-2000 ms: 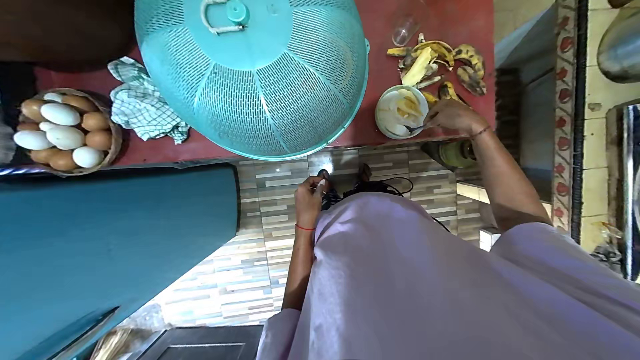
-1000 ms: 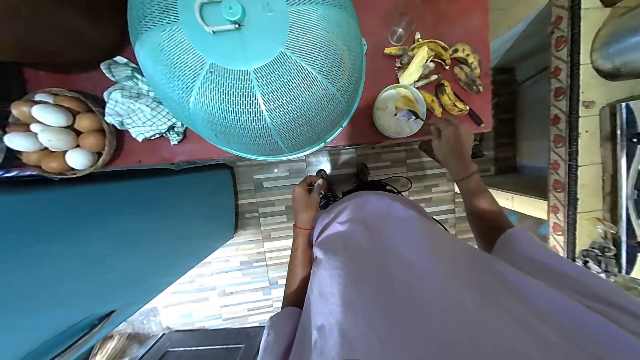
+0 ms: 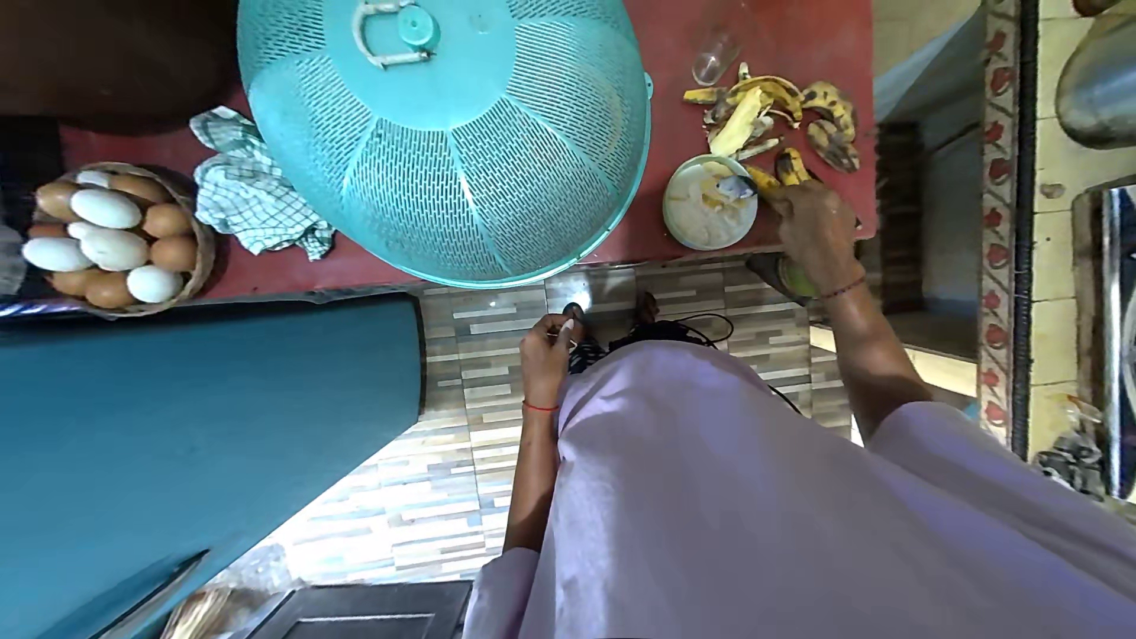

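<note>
My right hand [image 3: 818,232] is at the table's front edge, its fingers on or close to the handle end of a metal spoon [image 3: 737,187]; the exact grip is hard to see. The spoon rests in a round bowl [image 3: 695,229] holding white, grainy food and yellow banana pieces. Behind the bowl lie banana peels [image 3: 744,120], with whole bananas [image 3: 830,106] to their right. Another banana [image 3: 790,166] lies partly behind my right hand. My left hand [image 3: 548,351] hangs low before my body, fingers curled together; whether it holds something small is unclear.
A large turquoise mesh food cover [image 3: 479,151] stands on the red table [image 3: 621,240], left of the bowl. Farther left are a checkered cloth [image 3: 253,191] and a wicker basket [image 3: 202,257] of eggs. A clear glass [image 3: 714,62] lies behind the peels.
My right hand left the bowl's rim for the right between the two earlier frames, and is now back up beside the spoon. My left hand has stayed about where it was.
</note>
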